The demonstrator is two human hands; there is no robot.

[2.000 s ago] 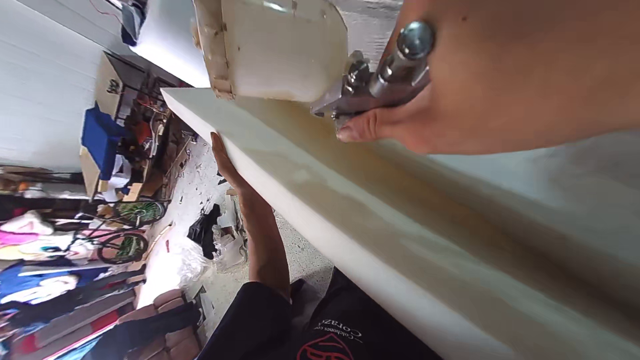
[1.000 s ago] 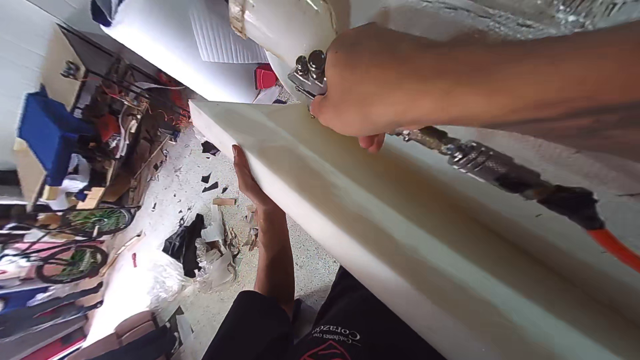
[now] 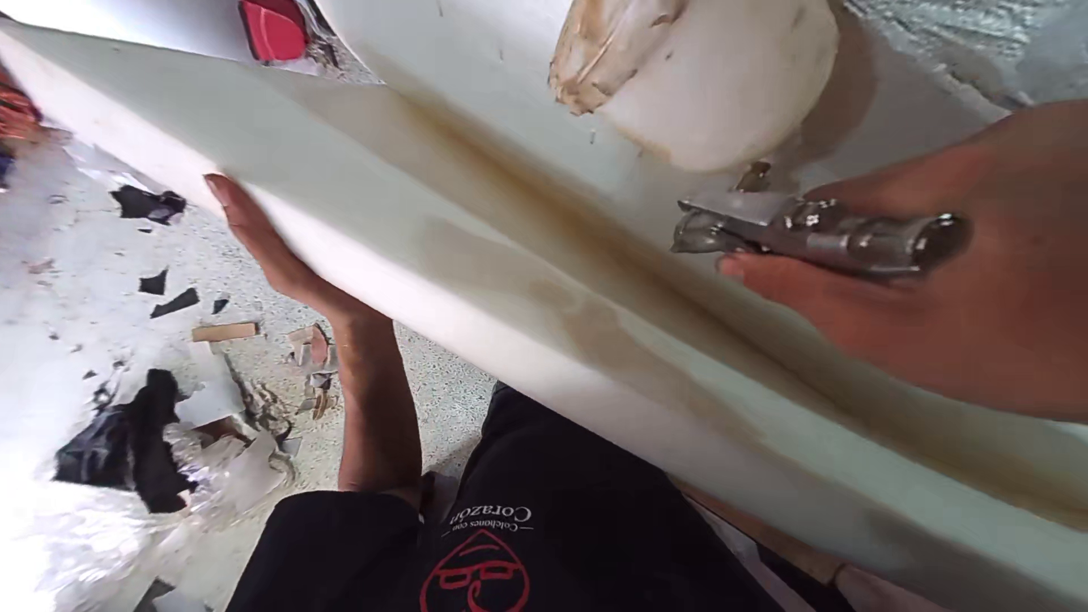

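Note:
A long pale foam slab (image 3: 501,310) runs diagonally from upper left to lower right, with a yellow-brown band along the inner corner where its raised edge meets a broad pale surface. My left hand (image 3: 272,251) lies against the slab's near outer side, its fingertips at the top edge; some fingers are hidden. At the right, my right hand (image 3: 952,263) grips a metal spray gun (image 3: 807,229) above the pale surface. The gun's whitish cup (image 3: 722,85), crusted with brown residue, hangs beyond the nozzle. No spray can be made out.
Black scraps (image 3: 127,442), crumpled clear plastic (image 3: 221,476) and small offcuts (image 3: 225,331) litter the speckled floor at left. A red object (image 3: 274,30) lies beyond the slab near the top. Wrinkled clear plastic sheeting (image 3: 952,42) is at upper right.
My right hand and the spray gun have moved from near the slab's far end back along it, to the right. My left hand remains at the near side. The view has shifted closer.

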